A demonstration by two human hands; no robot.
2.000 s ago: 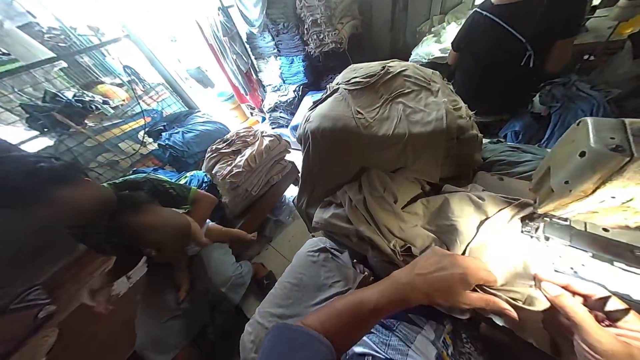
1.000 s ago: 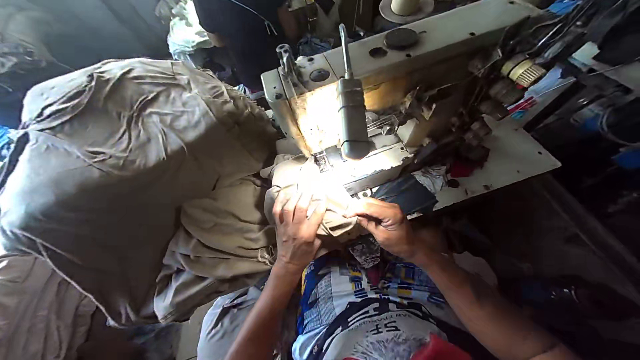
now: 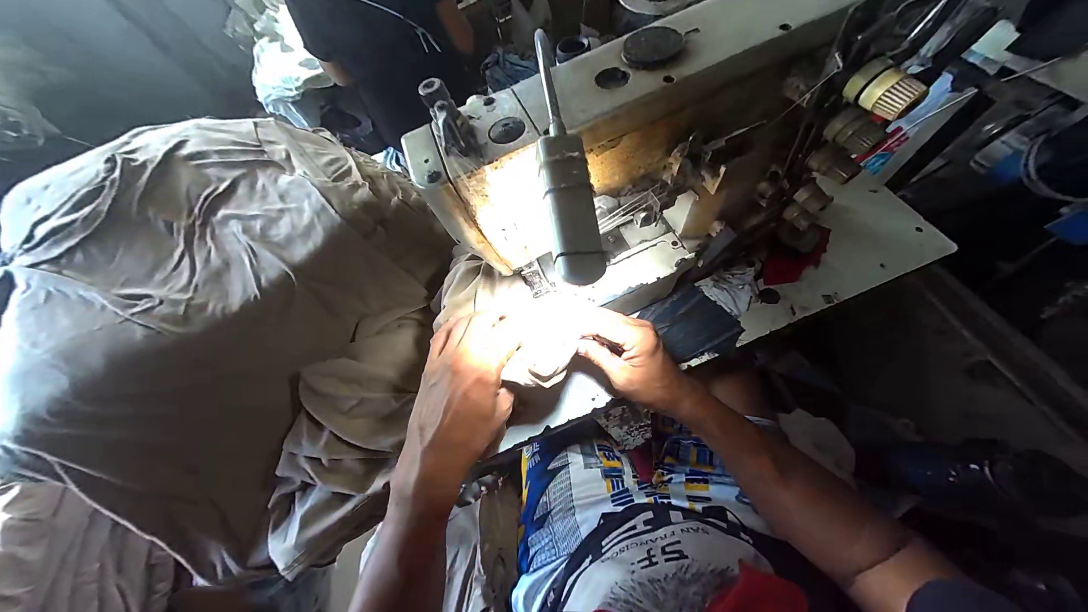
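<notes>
Beige fabric [image 3: 544, 361] lies under the presser foot of an industrial sewing machine [image 3: 629, 119], its edge washed out by a bright light. My left hand [image 3: 467, 374] rests on the cloth left of the foot, fingers bent over it. On the near right side, my right hand [image 3: 633, 357] pinches the cloth's edge between thumb and fingers. A gray lamp [image 3: 571, 204] on a bent metal neck stands in front of the machine head, just above both hands. The needle is hidden by lamp and glare.
A large heap of beige garments [image 3: 212, 340] fills the left side. Thread guides and tension knobs [image 3: 884, 89] stick out at the machine's right. A red cloth scrap [image 3: 796, 255] lies on the machine table [image 3: 892, 255]. Behind the machine, a person in dark clothing [image 3: 374, 51] is partly visible.
The view swung right toward the machine after the first frame. My left hand, earlier spread on loose cloth, is now at the presser foot. Since one second ago both hands keep hold of the fabric there.
</notes>
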